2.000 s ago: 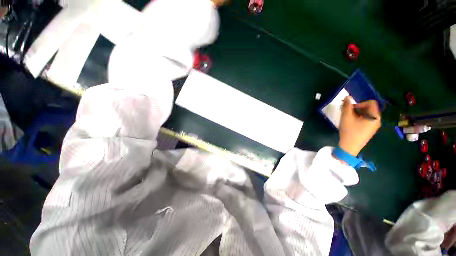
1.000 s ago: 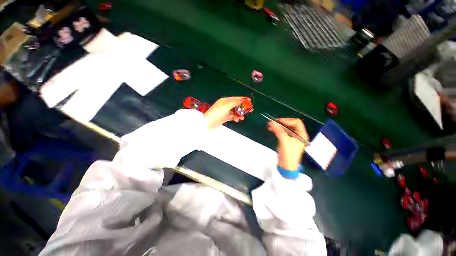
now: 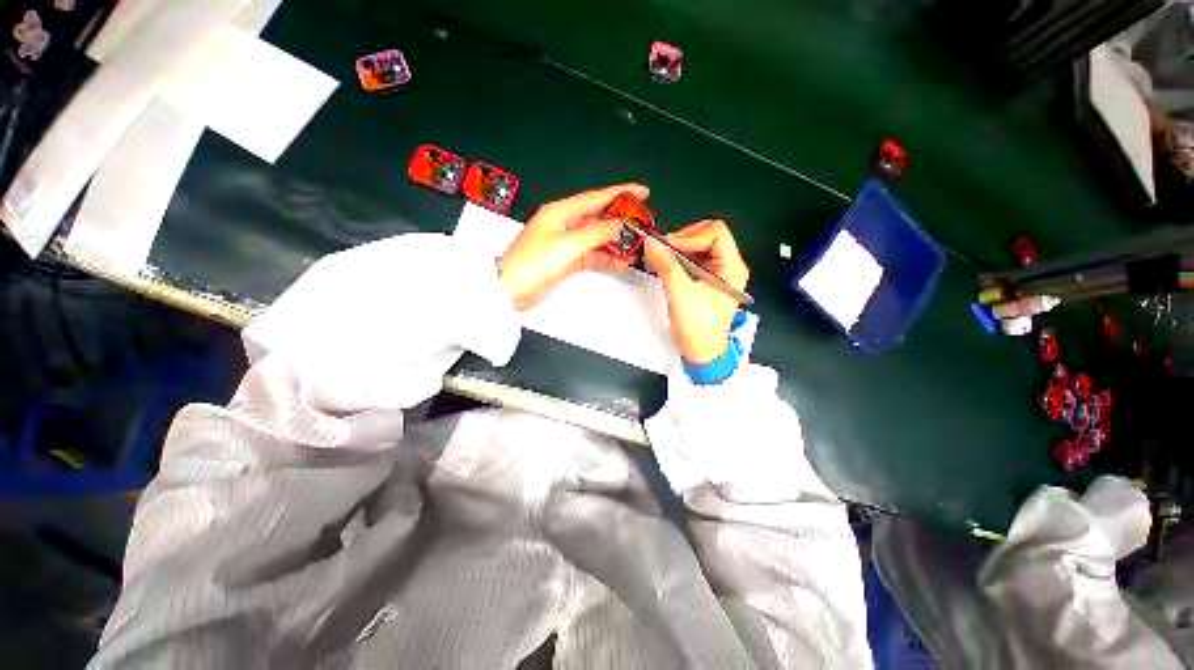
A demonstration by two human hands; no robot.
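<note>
My left hand is shut on a red plastic housing with dark parts inside, held above the white paper sheet. My right hand holds slim tweezers like a pen, with the tip at the inside of the housing. The tip is too small to tell whether it holds a pad. A blue wrist strap is on my right wrist. Two more red housings lie side by side just left of my left hand.
A blue tray with a white sheet stands at right, a tiny white pad beside it. Single housings lie farther back. Red pieces are piled at far right near another person's sleeve. White papers lie at left.
The view has shifted. My right hand has come from the blue tray to the housing in my left hand, and the tweezer tip has moved from beside the housing to its inside.
</note>
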